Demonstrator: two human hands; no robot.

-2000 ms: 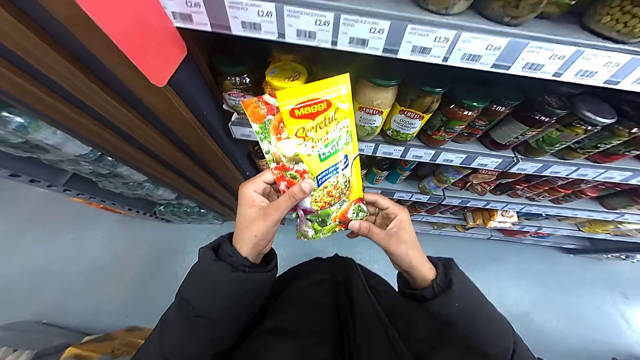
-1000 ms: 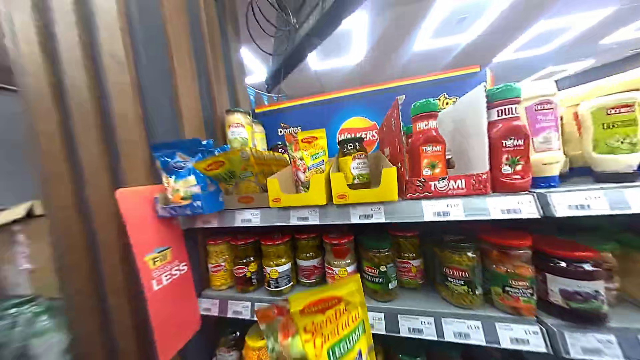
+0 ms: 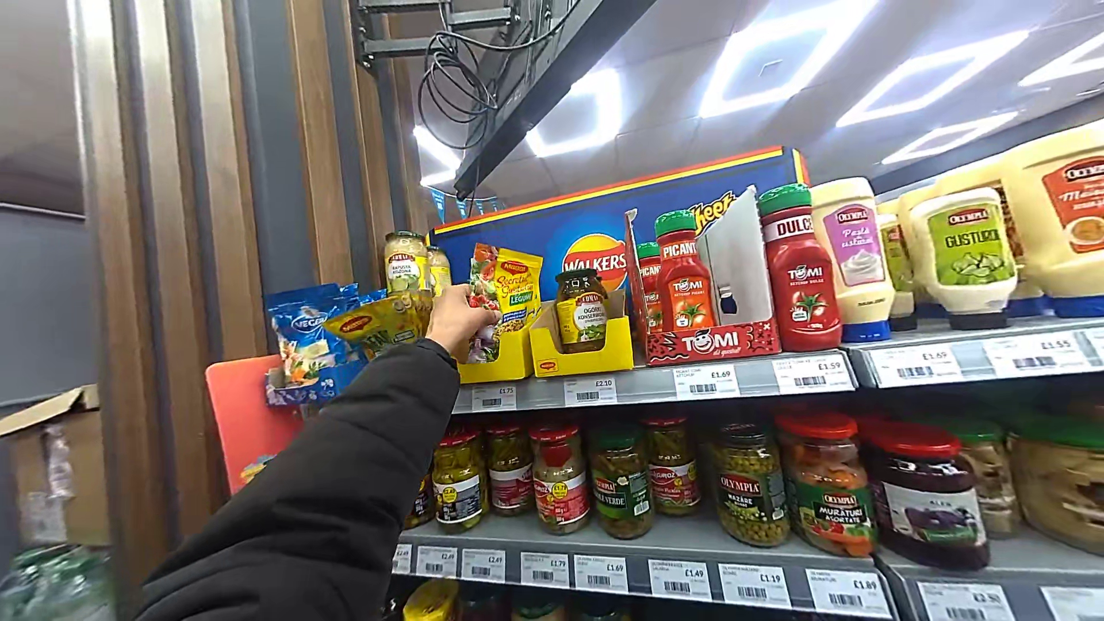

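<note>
My left hand (image 3: 460, 317) reaches up to the top shelf, its fingers at the left edge of a yellow Maggi seasoning packet (image 3: 520, 289). The packet stands upright in a yellow cardboard display tray (image 3: 498, 369); the fingertips are partly hidden. Left of my hand are more yellow packets (image 3: 384, 321) and blue seasoning packets (image 3: 310, 328). A second yellow tray (image 3: 621, 349) to the right holds a pickle jar (image 3: 581, 310). My right hand is out of view.
Ketchup bottles (image 3: 798, 267) and squeeze bottles of sauce (image 3: 962, 250) stand farther right. Pickle jars (image 3: 561, 479) line the shelf below. A red sign (image 3: 246, 414) juts out by the wooden slats (image 3: 164, 259); a metal beam with cables (image 3: 517, 103) hangs above.
The view has swung up from the lower shelves to the top one. Earlier both hands held a Maggi packet in front of me; now my left hand is at a packet in the tray.
</note>
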